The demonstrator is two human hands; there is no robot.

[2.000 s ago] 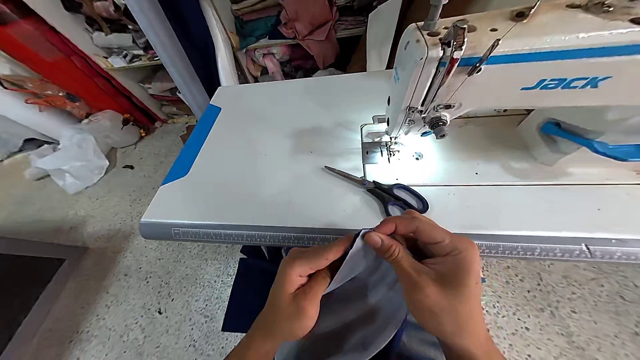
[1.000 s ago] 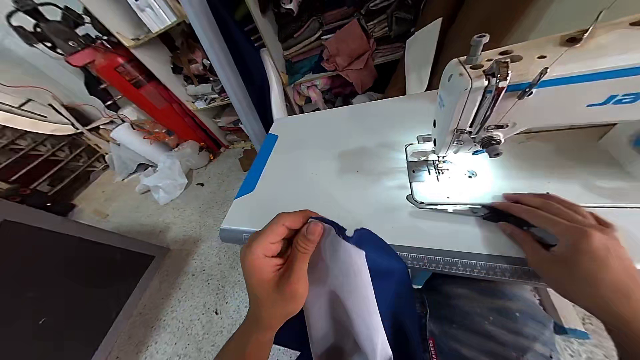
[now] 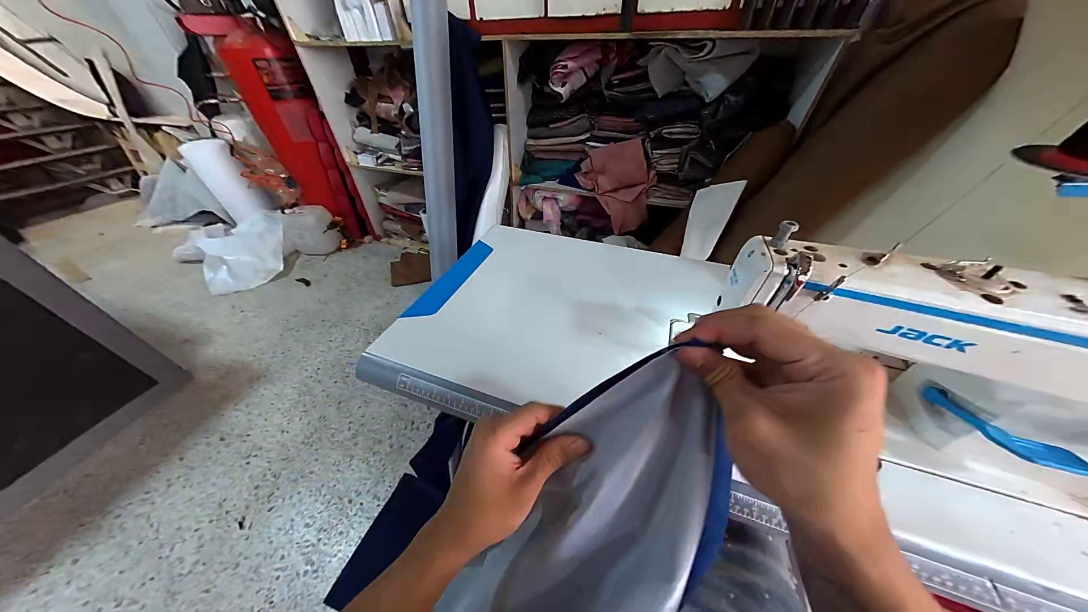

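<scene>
A piece of fabric, grey on the face toward me and edged in navy blue, is stretched between my hands. My left hand pinches its edge between thumb and fingers, low and to the left, over the table's front edge. Higher up, my right hand grips the top of the same edge, in front of the needle area of a Jack sewing machine. The needle and most of the presser foot are hidden behind my right hand. Scissors cannot be seen in this view.
The white sewing table has a ruler strip along its front edge. Behind it, shelves hold stacks of folded fabric. A grey pole stands by the table's back left. Plastic bags and a red fire extinguisher are at the left.
One second ago my right hand was on the scissors on the table; now it grips the fabric edge together with my left hand. The fabric has been raised and spread.
</scene>
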